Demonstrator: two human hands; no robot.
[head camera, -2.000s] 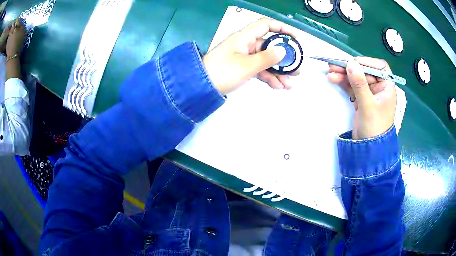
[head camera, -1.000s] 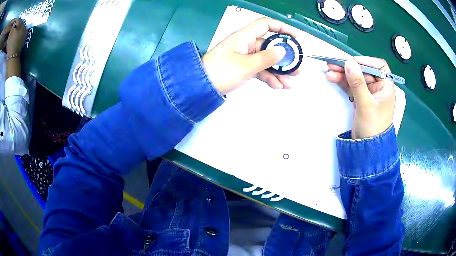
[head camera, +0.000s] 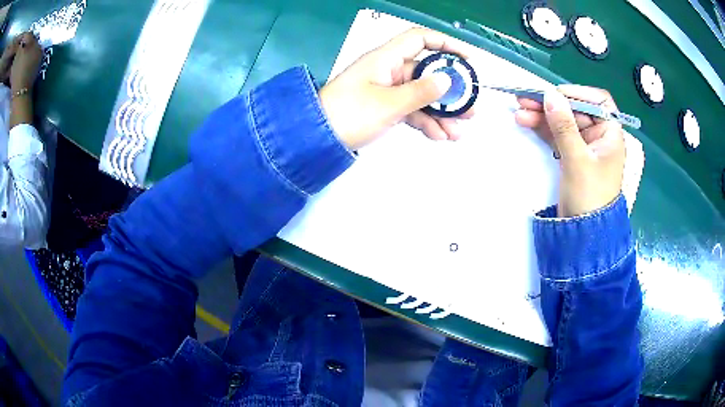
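My left hand (head camera: 389, 87) pinches a round unit (head camera: 463, 99) with a black rim, a white ring and a blue-grey centre, thumb on its face. My right hand (head camera: 584, 147) holds slim silver tweezers (head camera: 592, 108); their fine tip points left and reaches the unit's right rim. Whether the tip touches it, or holds a piece, I cannot tell. Both hands are above a white work sheet (head camera: 413, 207). Several small white curved strips (head camera: 417, 306) lie in a row at the near bench edge.
Several round units with white faces (head camera: 589, 36) lie on the green surface beyond the sheet. A pale band (head camera: 151, 87) with wavy white arcs lies at left. Another person's hand and white sleeve (head camera: 28, 151) are at far left, above a blue bin (head camera: 52, 294).
The units on the green surface have moved right and slightly nearer. The tweezers' tip has moved left to the held unit's rim. My left hand has barely moved.
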